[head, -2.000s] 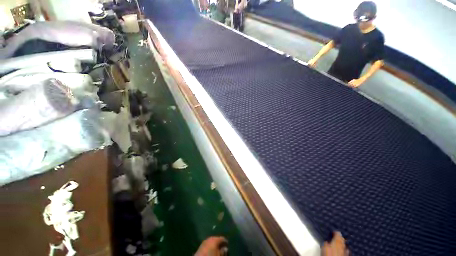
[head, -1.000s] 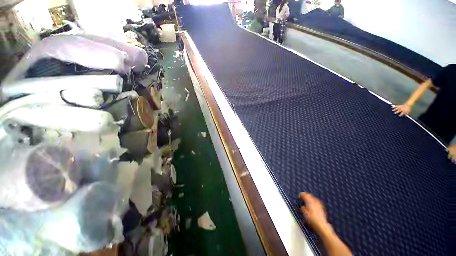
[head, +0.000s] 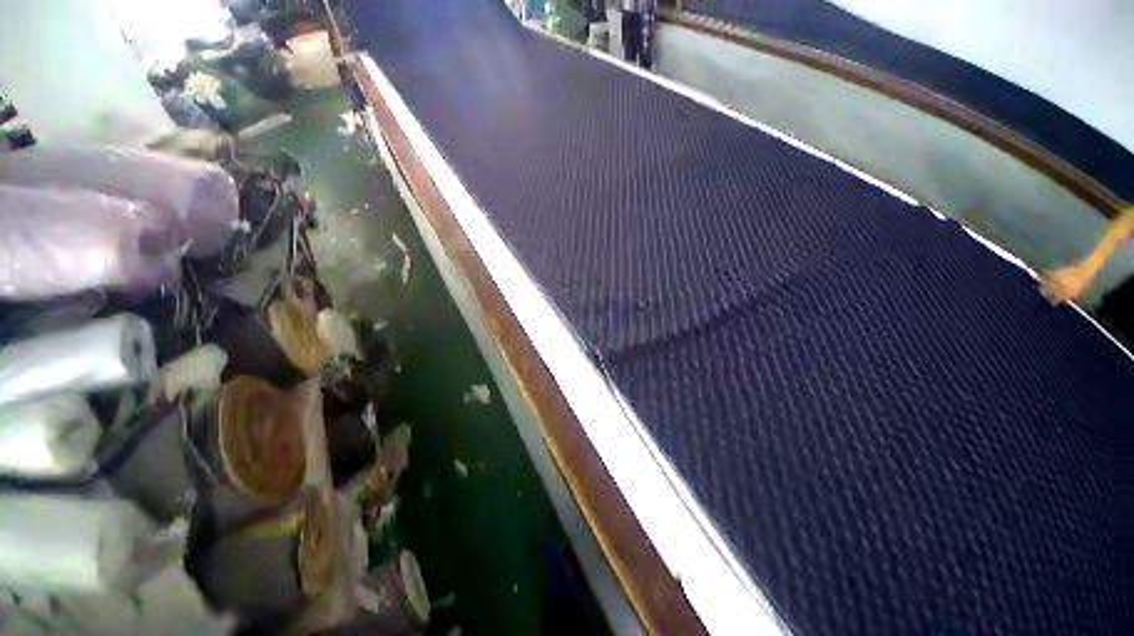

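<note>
Dark navy fabric ply (head: 796,336) with small pale dashes covers the long table and runs away to the far upper left. A curved crease crosses it from its left edge toward the right. White underlay paper (head: 547,306) shows as a strip beside the cloth. The brown table edge (head: 512,342) runs outside the paper. Neither my left hand nor my right hand is in the picture.
Another person's hand and forearm (head: 1084,267) reach to the cloth's far edge at right. Wrapped fabric rolls (head: 87,236) and scraps are piled at left. A green floor (head: 460,497) with litter lies between. Another table with navy cloth (head: 982,87) stands behind.
My right hand, on the near cloth edge a second ago, is out of the picture. The view has shifted along the table. The crease sits nearer, and the other person is mostly cut off at right.
</note>
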